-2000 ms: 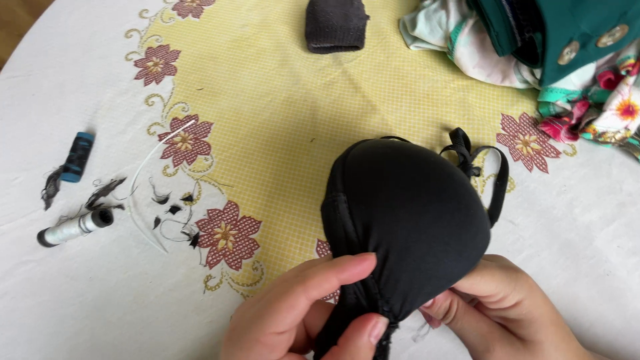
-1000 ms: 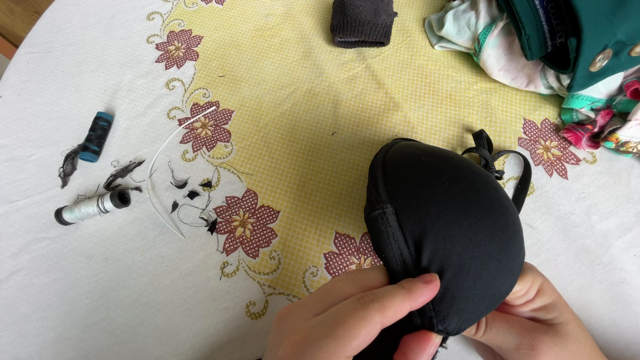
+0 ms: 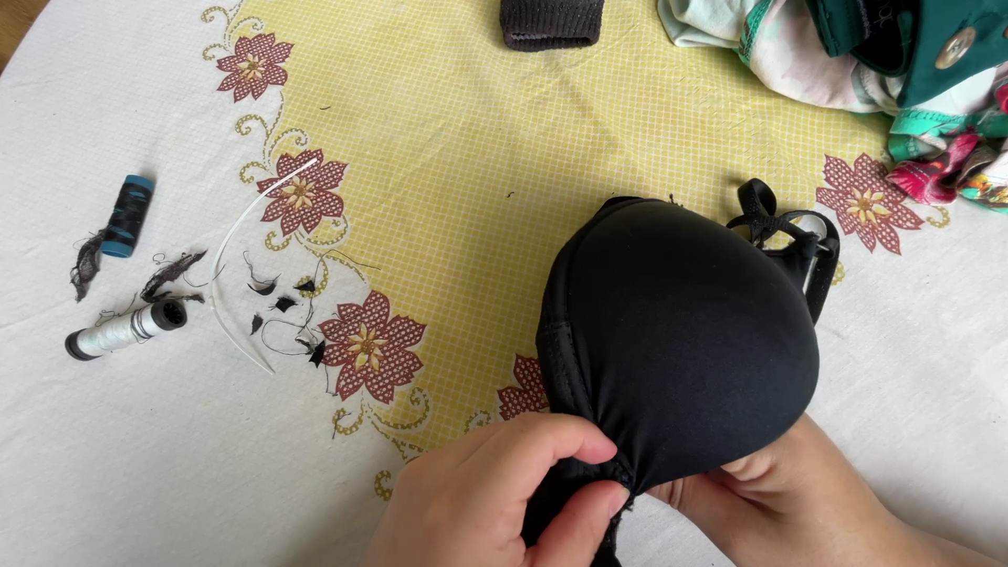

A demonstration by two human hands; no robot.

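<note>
A black padded bra (image 3: 685, 331), its smooth cup facing up, is held over the table at right of centre. My left hand (image 3: 520, 488) pinches the seam at the cup's lower left edge between thumb and forefinger. My right hand (image 3: 780, 488) holds the cup from beneath at the lower right; its fingertips are hidden behind the fabric. A black strap (image 3: 760, 213) loops out at the cup's upper right. Left of the bra, a curved white underwire-like strip (image 3: 228, 236) lies on the cloth beside black fabric scraps (image 3: 285, 303).
A spool of white thread (image 3: 122, 332) and a blue spool with dark thread (image 3: 127, 216) lie at the left near dark lint-like scraps (image 3: 87, 264). A dark ribbed knit piece (image 3: 551, 24) is at the top, folded clothes (image 3: 835, 63) at upper right, all on a flowered tablecloth (image 3: 441, 197).
My left thumb and forefinger have closed together on the cup's lower seam; one second ago they were farther apart. The bra stays in both hands. The view has shifted somewhat.
</note>
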